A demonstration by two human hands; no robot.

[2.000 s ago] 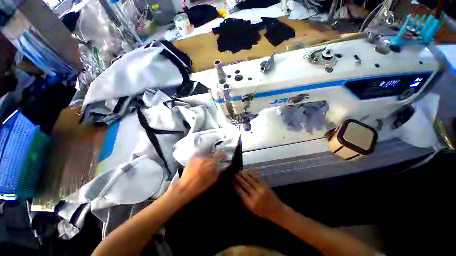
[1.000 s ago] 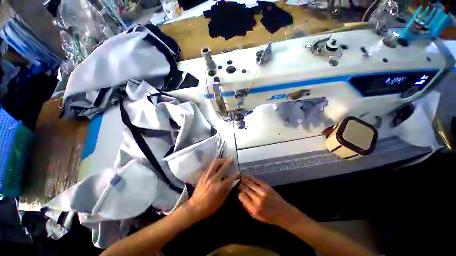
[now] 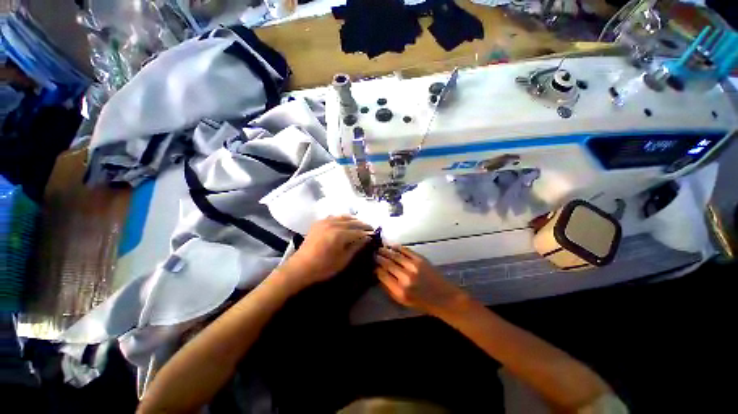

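My left hand (image 3: 328,249) and my right hand (image 3: 409,277) are close together on the machine bed, just in front of the needle. Both hold the edge of a black garment piece (image 3: 348,287), which hangs down into my lap. The presser foot and needle (image 3: 393,198) are a little above my fingers, under a bright light. A light grey garment (image 3: 235,174) with black strips lies heaped left of the needle. My fingertips partly hide the black edge between them.
The white sewing machine head (image 3: 502,129) spans the right. A beige box with a dark rim (image 3: 584,234) stands at its front. A grey scrap (image 3: 498,187) hangs on the head. Black cut pieces (image 3: 379,28) lie on the brown board (image 3: 307,52) behind. Clear plastic is at the back left.
The grey cloth that was by my hands has shifted away to the left. Black cloth now shows between my hands, which have moved slightly up toward the needle.
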